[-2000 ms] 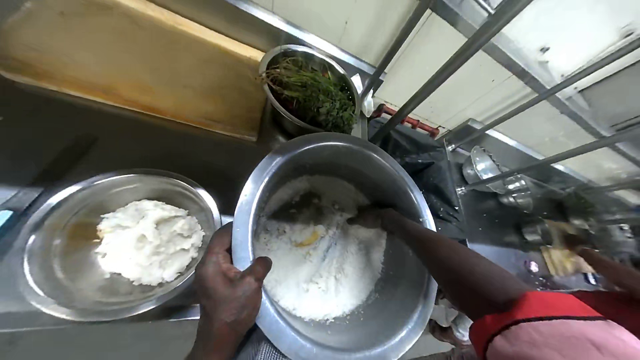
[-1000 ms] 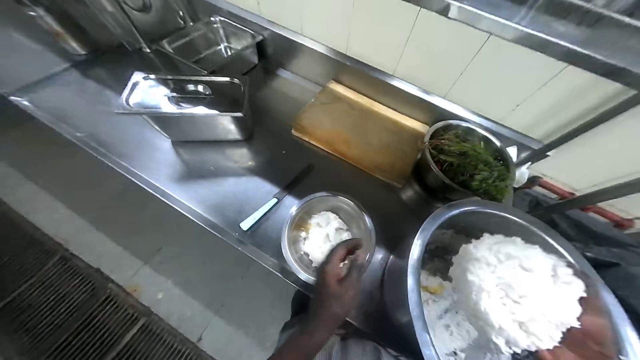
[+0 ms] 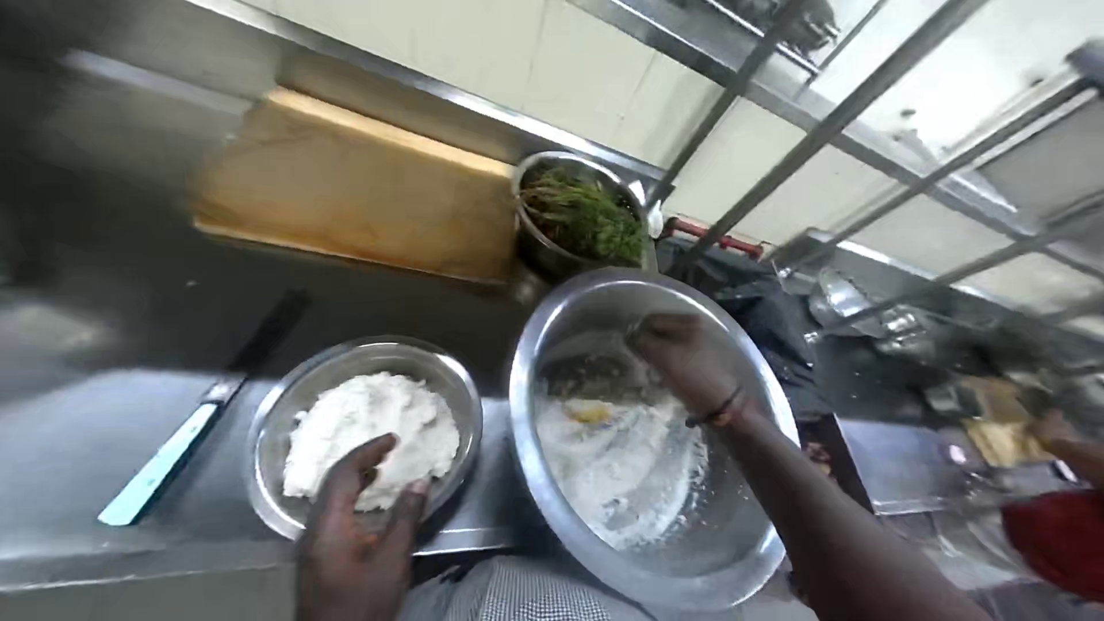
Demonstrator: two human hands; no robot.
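A shallow steel bowl (image 3: 466, 405) holds a heap of white, crumbly food (image 3: 388, 423). Over its near side is my left hand (image 3: 366, 509), fingers apart and empty, by the edge of the heap. To the right stands a large, deep steel bowl (image 3: 526, 431) with white material (image 3: 612, 466) and a yellow lump (image 3: 588, 410) inside. My right hand (image 3: 686, 354), a dark band at the wrist, reaches into the far side of this bowl with fingers curled; blur hides whether it holds anything.
A wooden board (image 3: 362, 190) lies on the steel counter near the wall. Beside it, a steel pot (image 3: 520, 185) holds green herbs (image 3: 586, 211). A knife with a pale handle (image 3: 164, 466) lies left of the shallow bowl. Rack bars (image 3: 819, 129) cross the upper right. Another person's arm shows far right.
The large mass of white food over the deep bowl one second ago is no longer there, and the shallow bowl's heap is larger. My right hand is now inside the deep bowl.
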